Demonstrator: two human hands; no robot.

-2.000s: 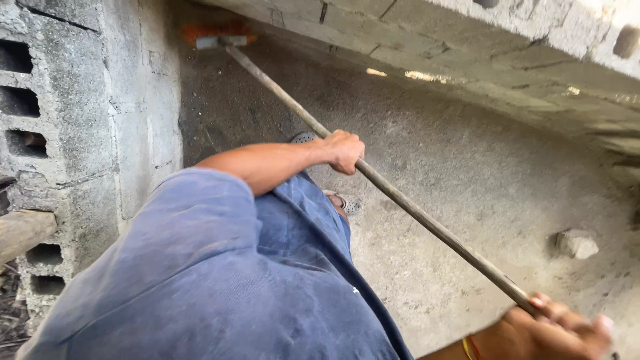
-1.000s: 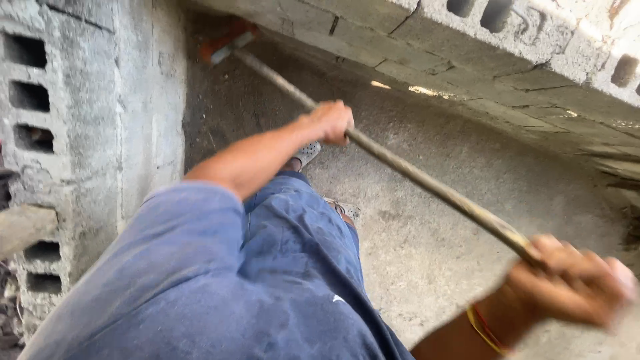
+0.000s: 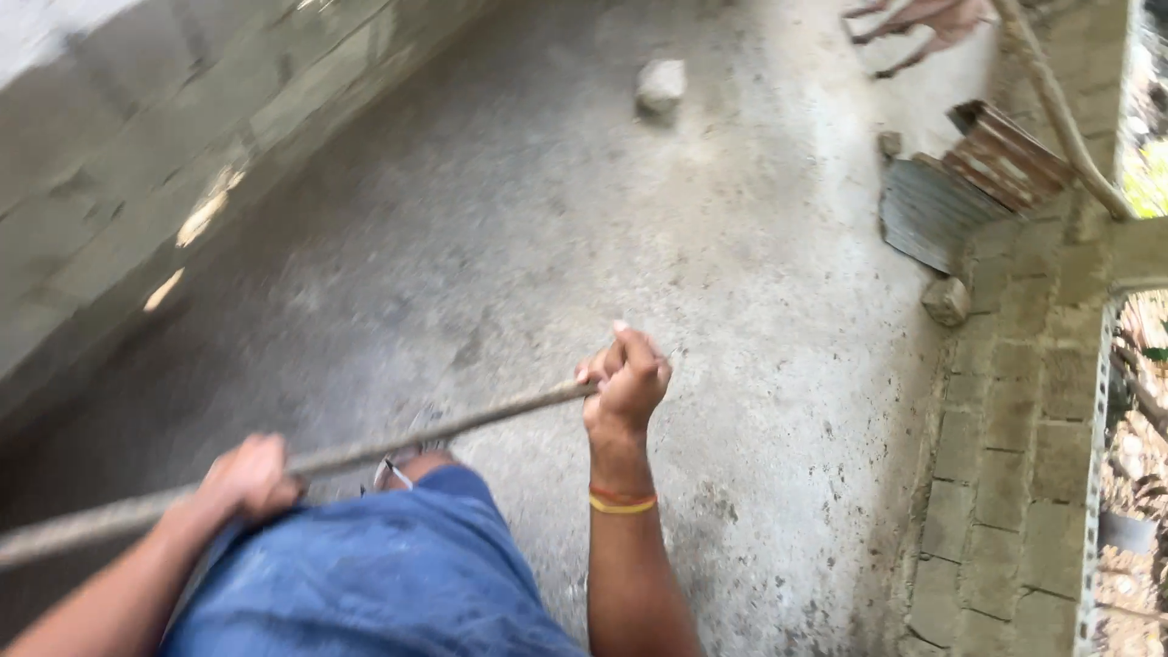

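A long wooden broom handle [image 3: 438,427] slants across my body, from the left edge of the view up to its end at my right hand. My left hand [image 3: 255,479] is closed around the shaft near my waist. My right hand [image 3: 628,376], with red and yellow bands on its wrist, grips the shaft's upper end. The brush head lies outside the view. Under the handle, part of my foot shows on the concrete floor [image 3: 776,411].
A block wall [image 3: 109,173] runs along the left, a low block wall [image 3: 995,438] along the right. Pale stone [image 3: 662,87] lies on the floor. Corrugated metal sheets [image 3: 940,210], another stone [image 3: 946,301] and a leaning pole [image 3: 1049,100] are at right. An animal [image 3: 922,23] stands at the top.
The view has swung far to the right. The brush head, earlier in the corner between the walls, has left the view. Both hands still hold the handle.
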